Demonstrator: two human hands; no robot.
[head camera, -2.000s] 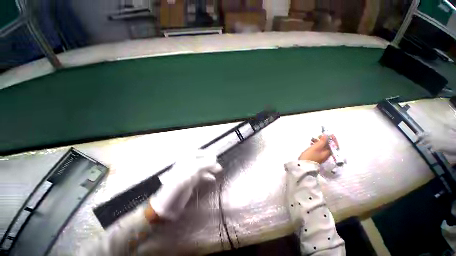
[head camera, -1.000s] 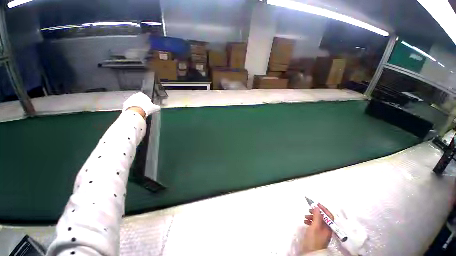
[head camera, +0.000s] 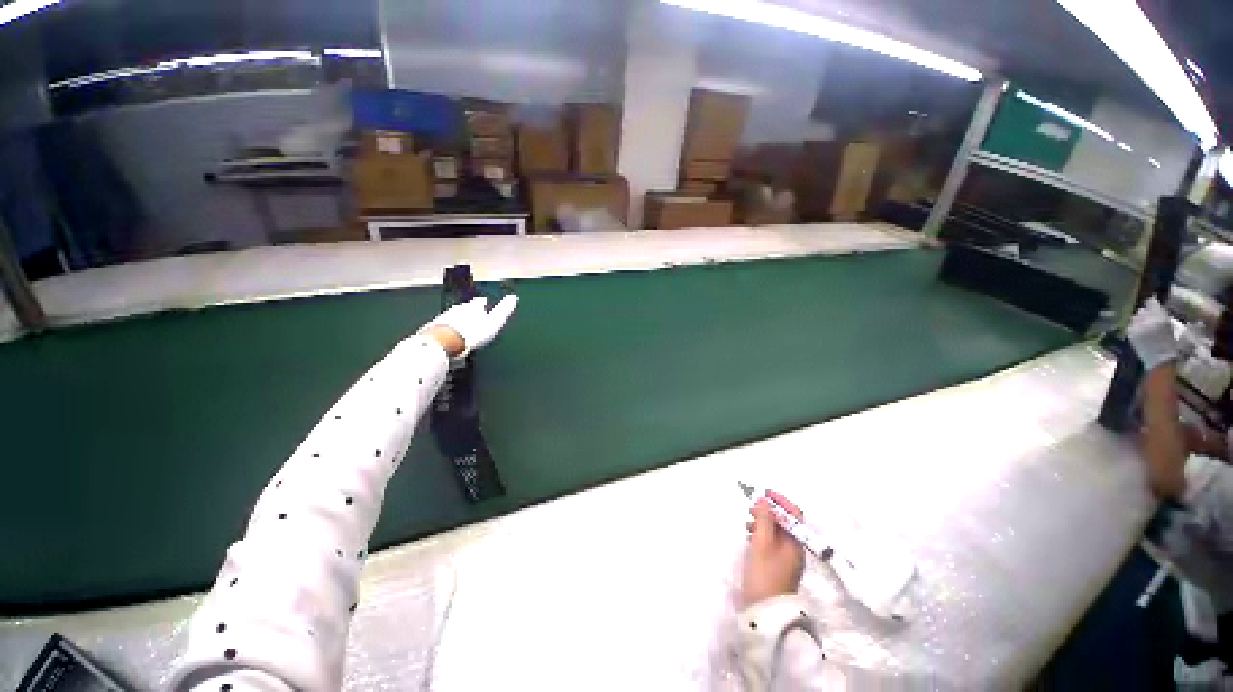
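A dark narrow sheet-metal housing (head camera: 464, 430) lies across the green belt, its perforated end towards me. My left hand (head camera: 473, 325), in a white glove, is on the far part of the housing, with fingers spread past its right side; the glove hides the part under it. My right hand (head camera: 772, 546) is bare and holds a white paint marker (head camera: 809, 534) over the bench, tip pointing up and left. A crumpled white cloth or glove (head camera: 882, 579) lies on the bench beside the marker.
The wrapped bench (head camera: 609, 595) runs along the near side of the green belt (head camera: 676, 345). A corner of another housing (head camera: 65, 672) shows at the lower left. Black housings (head camera: 1021, 287) stand on the belt at right. A coworker's gloved hand (head camera: 1153, 334) holds a dark housing at the right edge.
The housing in my left hand has gone from the bench, over the belt and down onto it. My right hand still holds the marker. The coworker's hand and housing have come into view.
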